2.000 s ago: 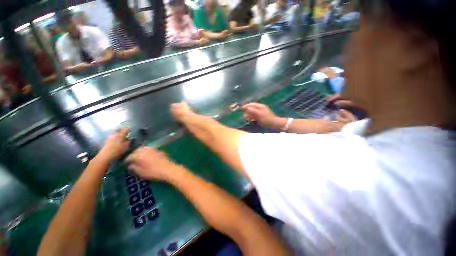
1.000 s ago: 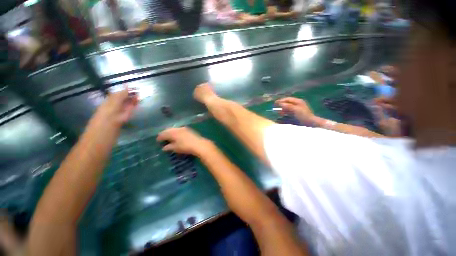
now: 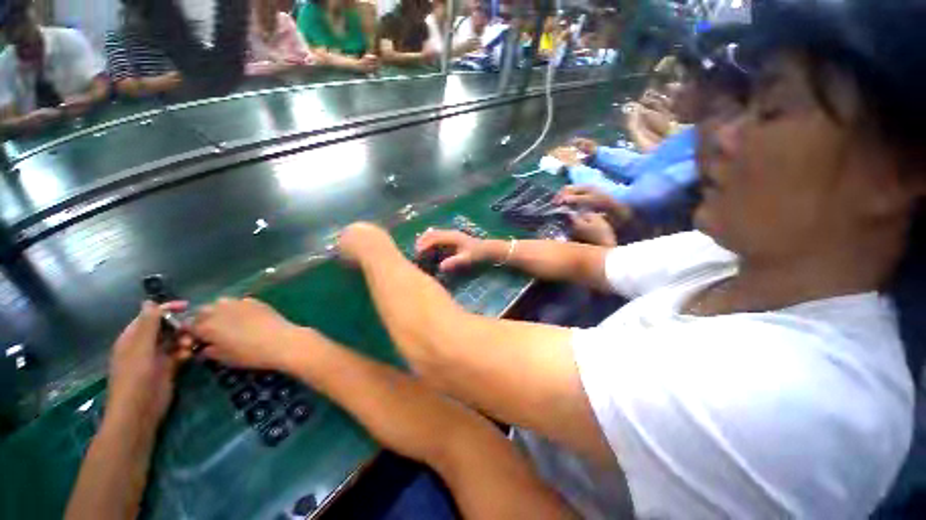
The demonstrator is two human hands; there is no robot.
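Note:
My left hand (image 3: 147,355) is at the left over the green bench, with a small dark and silvery unit (image 3: 173,323) between its fingertips. My right hand (image 3: 244,333) meets it from the right, its fingertips at the same unit and over the far end of the tray. Black square pieces (image 3: 272,431) with pale centre marks lie in rows in the clear tray (image 3: 203,477), below and right of my right hand. One more black square (image 3: 152,284) shows beyond my left fingertips. My fingers partly hide the unit.
A person in a white shirt (image 3: 751,376) sits close at the right, one arm (image 3: 406,284) reaching beside my right arm. The dark belt (image 3: 335,203) runs beyond the bench with small units (image 3: 260,225) on it. More workers sit opposite. A white cable (image 3: 549,117) hangs at the back.
My left hand has come back from over the belt and met my right hand at the tray. The neighbour's face has turned into view. The camera view has shifted.

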